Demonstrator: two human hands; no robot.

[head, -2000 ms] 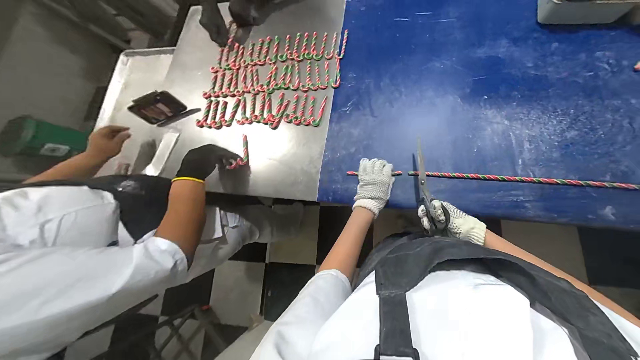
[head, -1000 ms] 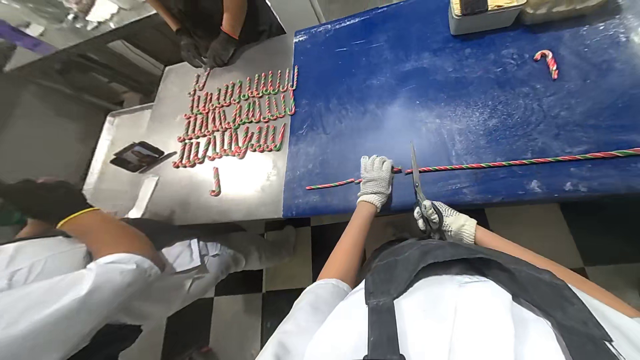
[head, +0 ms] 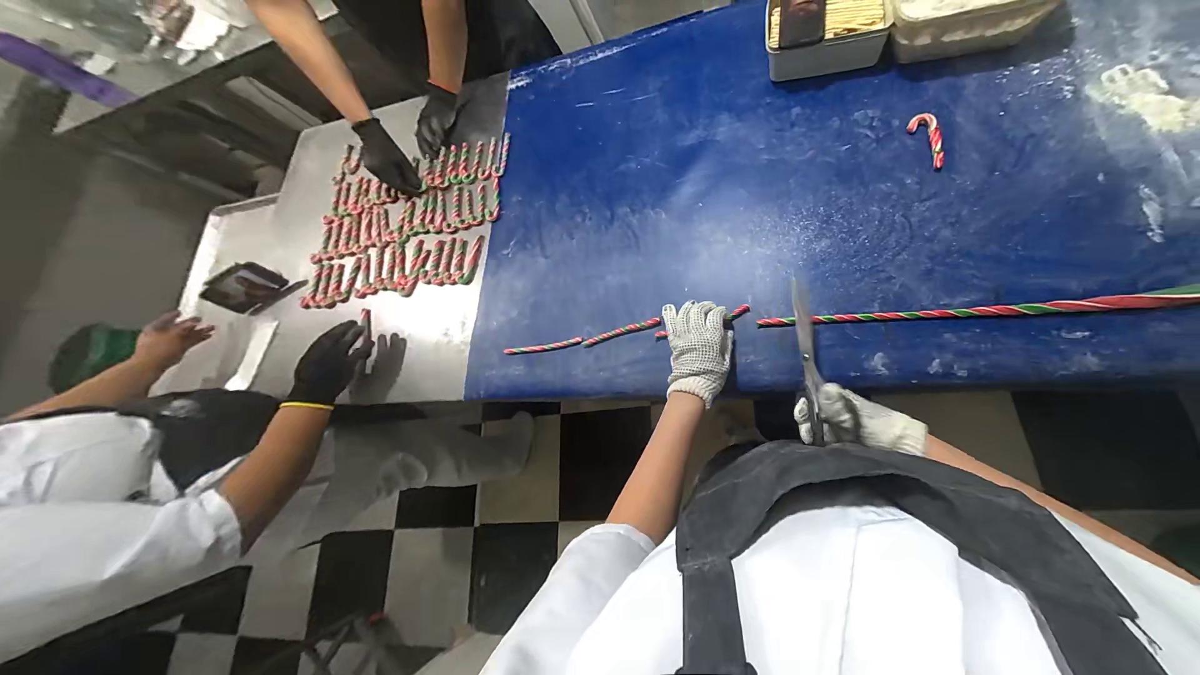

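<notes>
My left hand, in a white knitted glove, lies over short striped candy pieces on the blue work surface; whether it grips one I cannot tell. One piece slants out past its fingers, and more cut pieces lie to its left. My right hand, gloved alike, holds a pair of metal scissors at the table's front edge. The blades point away from me and cross the long red, green and white candy rope near its left end. That rope runs off to the right, thicker there.
Rows of candy canes lie on the metal table at left, where two people in black gloves handle candy. A single candy cane lies at the right. Two containers stand at the back.
More short candy pieces now lie left of my left hand, and a gap has opened between them and the rope. The black-gloved person at left has brought a hand back to the candy on the metal table.
</notes>
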